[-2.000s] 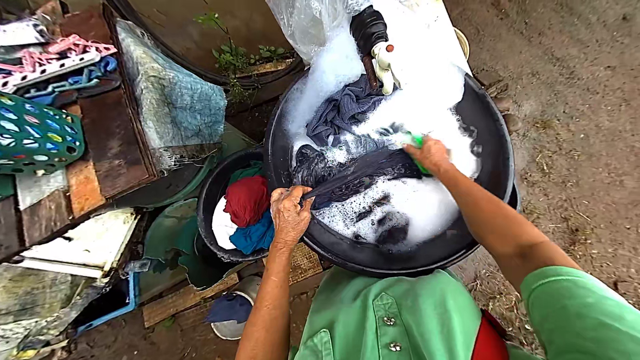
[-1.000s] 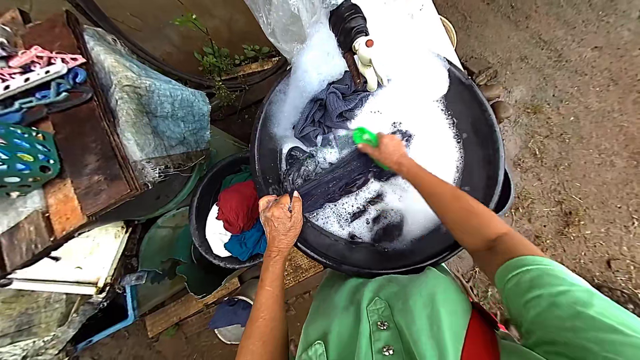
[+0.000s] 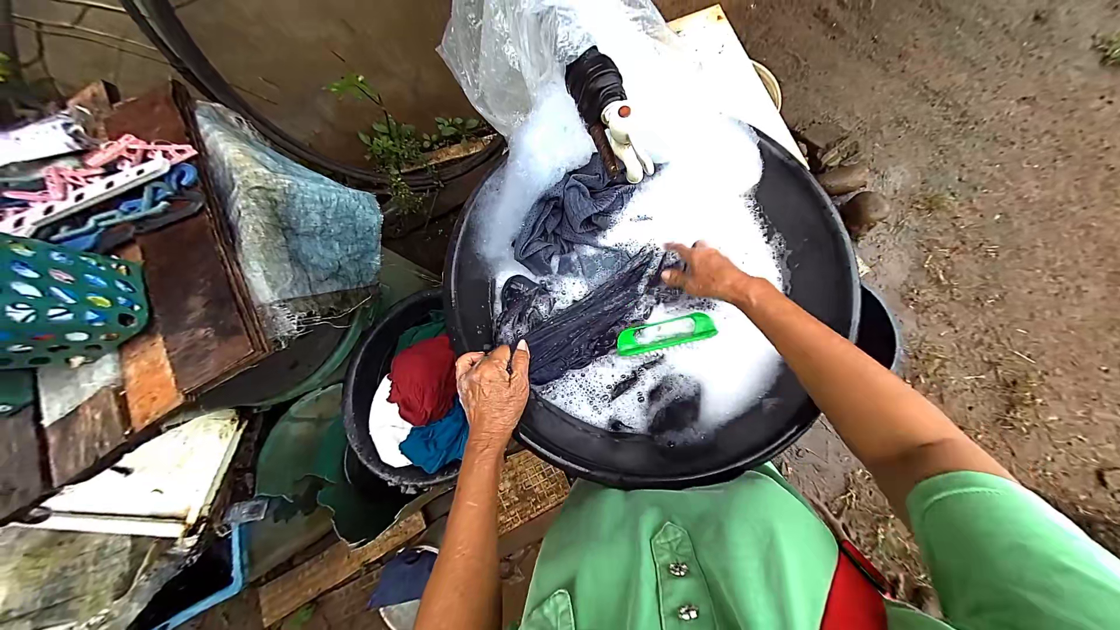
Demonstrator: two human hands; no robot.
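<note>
A wet dark cloth point(image 3: 584, 329) stretches across a black basin point(image 3: 630, 464) of suds. My left hand point(image 3: 493, 392) grips its near end at the basin's left rim. At the far end, my right hand point(image 3: 704, 273) touches the cloth with fingers partly spread; whether they pinch it is unclear. A green scrub brush point(image 3: 667, 333) lies on the cloth's edge and the foam, just below my right hand. Behind, a bluish-grey cloth point(image 3: 573, 214) is bunched in the suds beneath a white faucet point(image 3: 626, 144). More dark fabric point(image 3: 674, 404) shows through foam near the front.
Left of the basin, a smaller black tub point(image 3: 354, 411) holds red, blue and white cloths. Farther left are a green perforated basket point(image 3: 70, 302) and plastic hangers point(image 3: 96, 179) on boards. Clear plastic point(image 3: 503, 66) hangs by the faucet. Bare ground point(image 3: 989, 219) lies to the right.
My right hand has let go of the green brush, which now lies in the basin, and has moved to the far end of the dark cloth. My left hand still grips the near end.
</note>
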